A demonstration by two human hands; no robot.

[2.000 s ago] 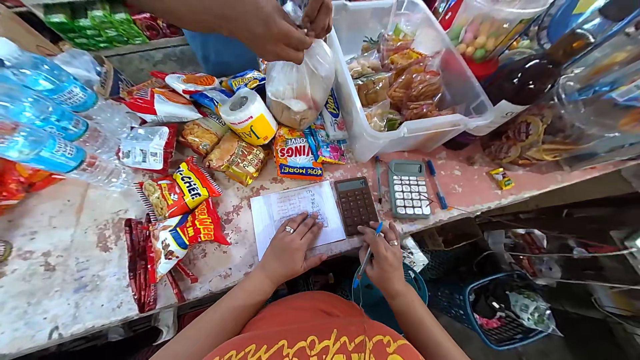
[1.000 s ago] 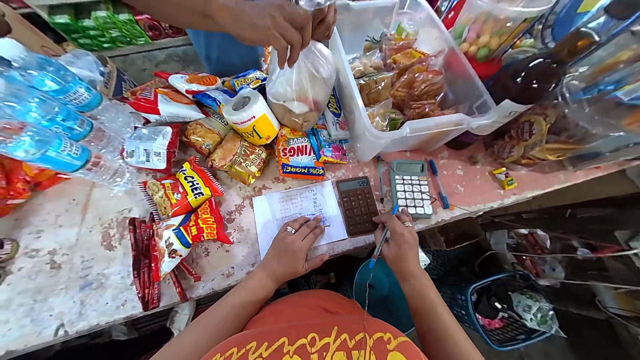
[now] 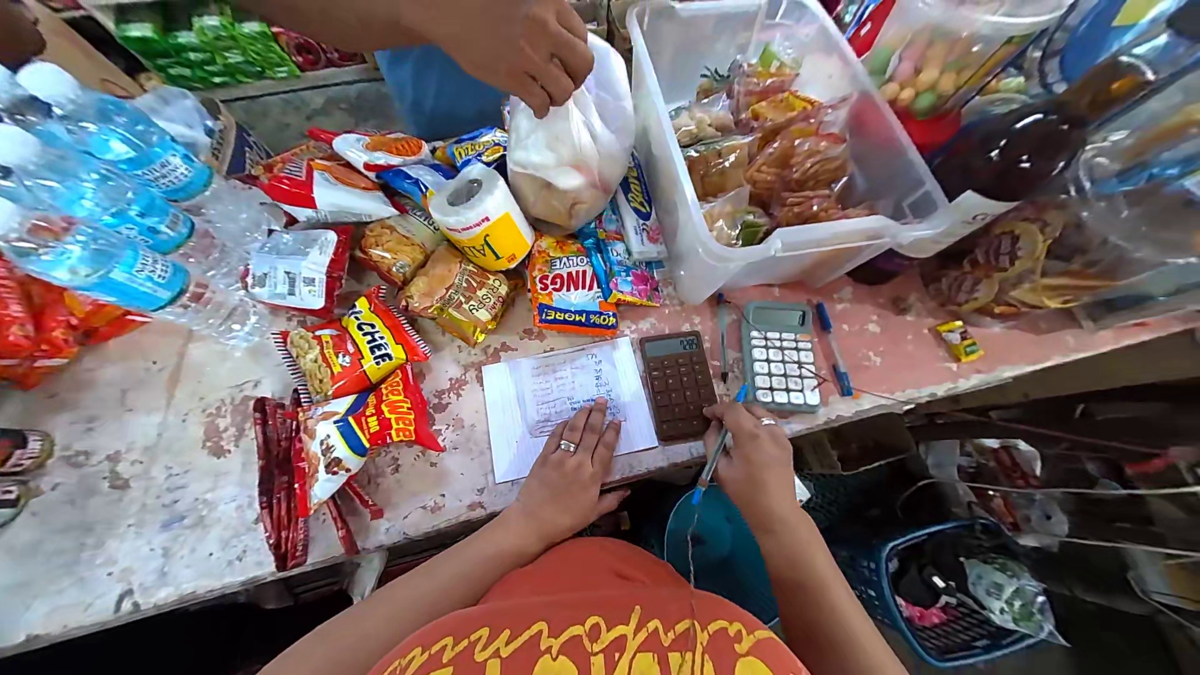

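Note:
My left hand (image 3: 574,469) lies with its fingers spread over the lower part of a white sheet of paper (image 3: 511,412) that bears handwriting. My right hand (image 3: 752,455) holds a blue ballpoint pen (image 3: 714,457) between its fingers, tip end not clear, and a finger touches the lower right corner of a brown calculator (image 3: 675,384). The brown calculator lies just right of the paper. Beyond it are a dark pen (image 3: 722,337), a grey calculator with white keys (image 3: 786,361) and a capped blue pen (image 3: 832,349), all flat on the worn counter.
Snack packs (image 3: 356,347), a toilet roll (image 3: 480,217) and a detergent pack (image 3: 570,286) crowd the counter (image 3: 187,450). Water bottles (image 3: 103,253) lie left. Another person's hand (image 3: 530,56) is at a white plastic bag (image 3: 577,141), beside a clear bin (image 3: 787,258). A blue basket (image 3: 891,581) stands below, right.
The other person's one hand has left the plastic bag and moved off to the left; the other stays at the bag. My right hand has moved from beside the brown calculator to its corner.

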